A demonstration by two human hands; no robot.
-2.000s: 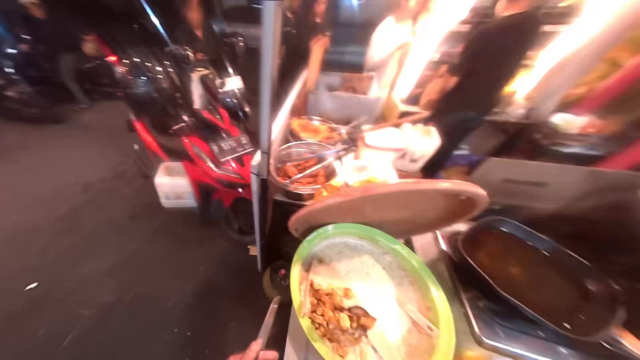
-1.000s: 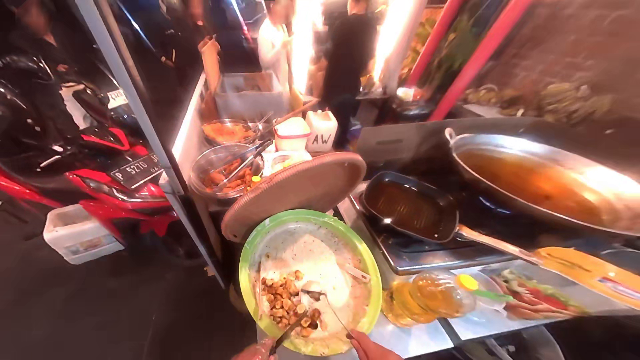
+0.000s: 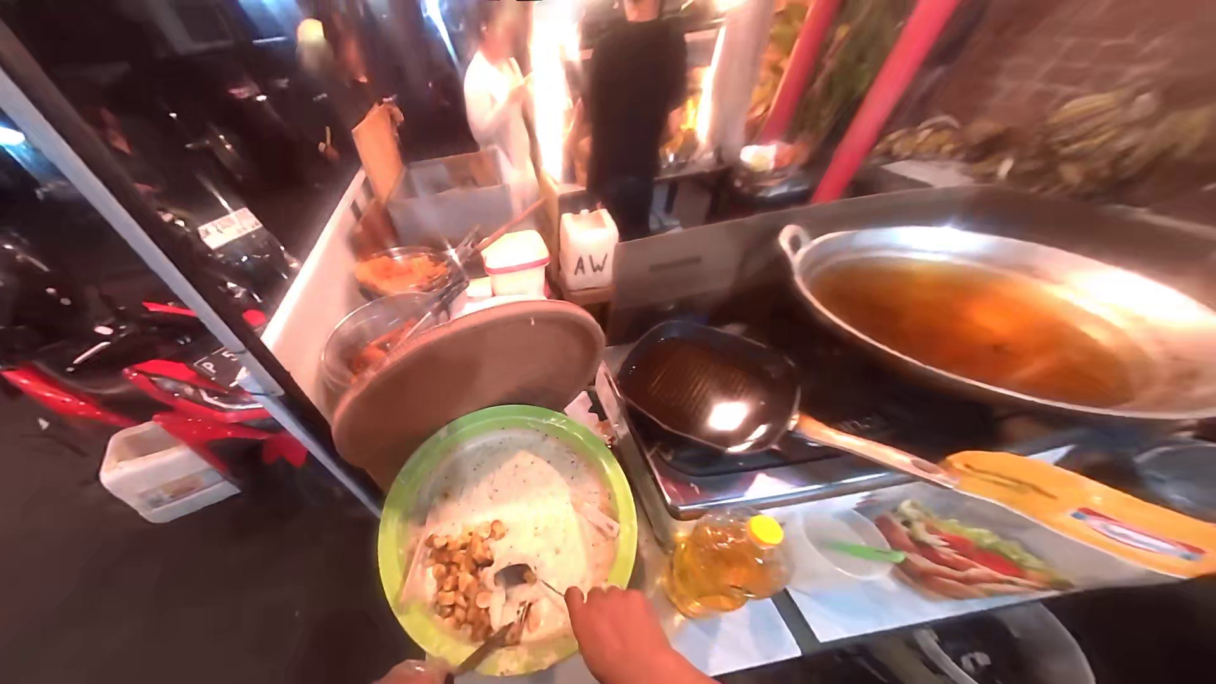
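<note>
A green-rimmed basin (image 3: pixel 389 532) holds pale batter, with a heap of brown chopped pieces (image 3: pixel 461 579) at its left side. My right hand (image 3: pixel 617 632), at the basin's lower right rim, grips the thin handle of a metal spoon (image 3: pixel 514 575), whose bowl touches the batter beside the pieces. At the bottom edge, my left hand (image 3: pixel 418 673) is mostly cut off by the frame. It holds a slim metal utensil (image 3: pixel 494 641) that reaches over the near rim to the pieces; its tip is hard to make out. A large brown round lid (image 3: pixel 475 370) leans behind the basin.
Right of the basin are a black grill pan (image 3: pixel 708 385) on a stove, a large wok (image 3: pixel 988 323) of orange-brown liquid, an oil bottle (image 3: pixel 722 565) and a green-handled utensil in a clear bowl (image 3: pixel 841 543). A metal post (image 3: pixel 161 237) stands left; people stand beyond the cart.
Two seconds ago only one hand showed, with a utensil outside the basin. Since then both hands have come to the basin with utensils in it. The view has turned right.
</note>
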